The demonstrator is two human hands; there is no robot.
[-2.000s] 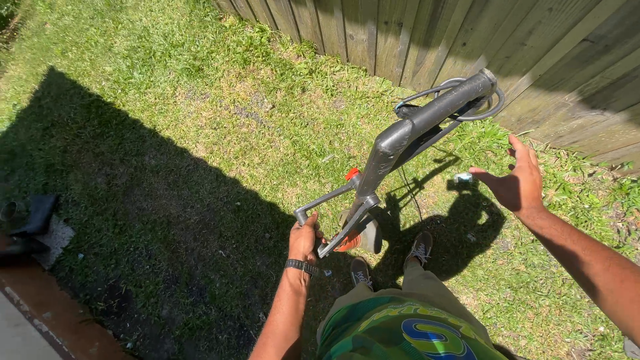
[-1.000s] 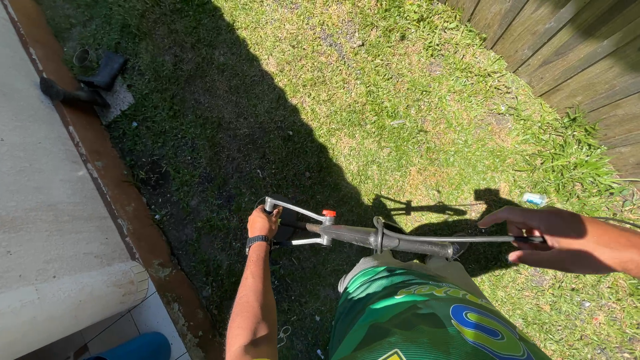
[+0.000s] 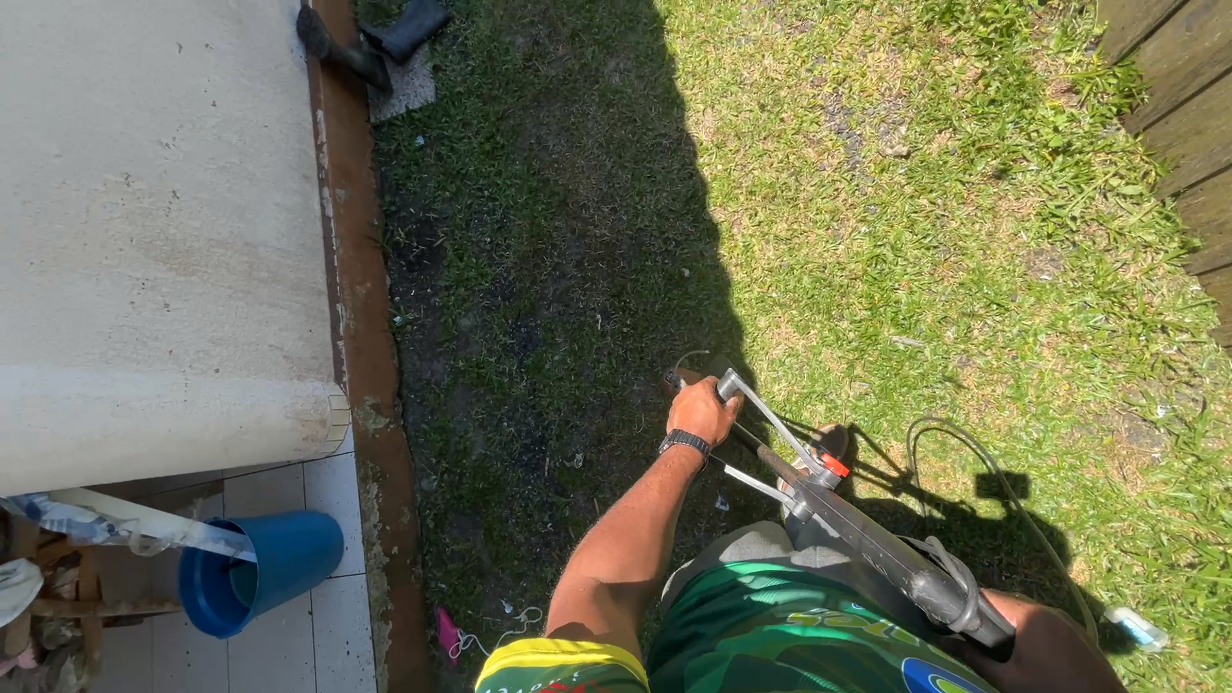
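My left hand (image 3: 705, 412), with a dark watch on the wrist, is closed on the handle of an electric grass trimmer (image 3: 866, 549). The trimmer's dark body slants down to the right across my front, with a grey metal handle frame and a red knob (image 3: 832, 466) near its middle. A grey power cord (image 3: 996, 472) is looped at its right end and curves over the grass. My right forearm (image 3: 1044, 640) passes beneath the trimmer's right end; the right hand itself is hidden.
A pale wall (image 3: 164, 241) with a brown concrete edge (image 3: 371, 337) runs along the left. Rubber boots (image 3: 409, 34) lie by it. A blue bucket (image 3: 289, 558) lies on white tiles. A pink object (image 3: 448, 630) is on the ground, a whitish item (image 3: 1136, 628) on the grass, a wooden fence (image 3: 1189, 144) at right.
The view has swung toward the wall. The trimmer's cord end has come down close to my body, and my right hand, visible a second ago near that end, is now out of sight.
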